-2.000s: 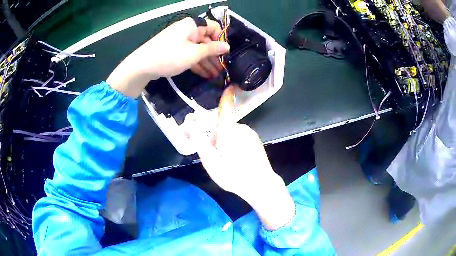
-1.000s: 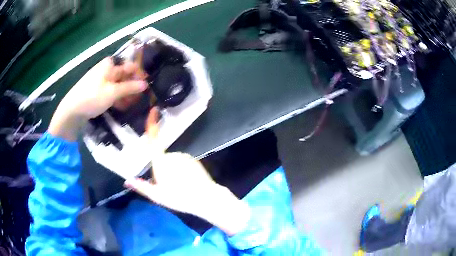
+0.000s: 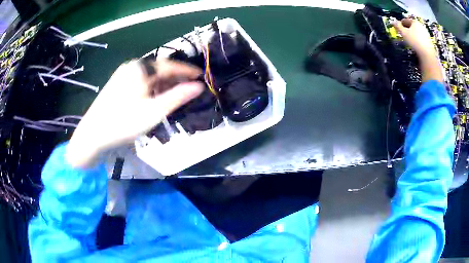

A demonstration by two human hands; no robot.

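Note:
The white housing (image 3: 205, 151) lies open on the green mat, tilted, in front of me. Inside it are a black inner module and a round black part (image 3: 247, 105) with a shiny centre on the right. A thin wire harness (image 3: 208, 69) of orange, yellow and dark strands rises from its middle. My left hand (image 3: 149, 95) is blurred over the housing's left side, fingers near the wires; whether it holds anything cannot be told. My right hand (image 3: 411, 36) reaches to the right stack of boards, its fingers at a yellow-topped board (image 3: 392, 31); the grip is unclear.
A black looped strap (image 3: 334, 59) lies on the mat right of the housing. A black rack (image 3: 31, 97) with pale lead wires (image 3: 67, 77) stands at the left. Boards with yellow parts and hanging wires fill the right side. The mat's metal edge (image 3: 288, 169) runs in front of me.
My right hand has left the housing's front and moved far right to the board stack. The view has swung back right. My left hand remains by the housing, its fingers now left of the wires.

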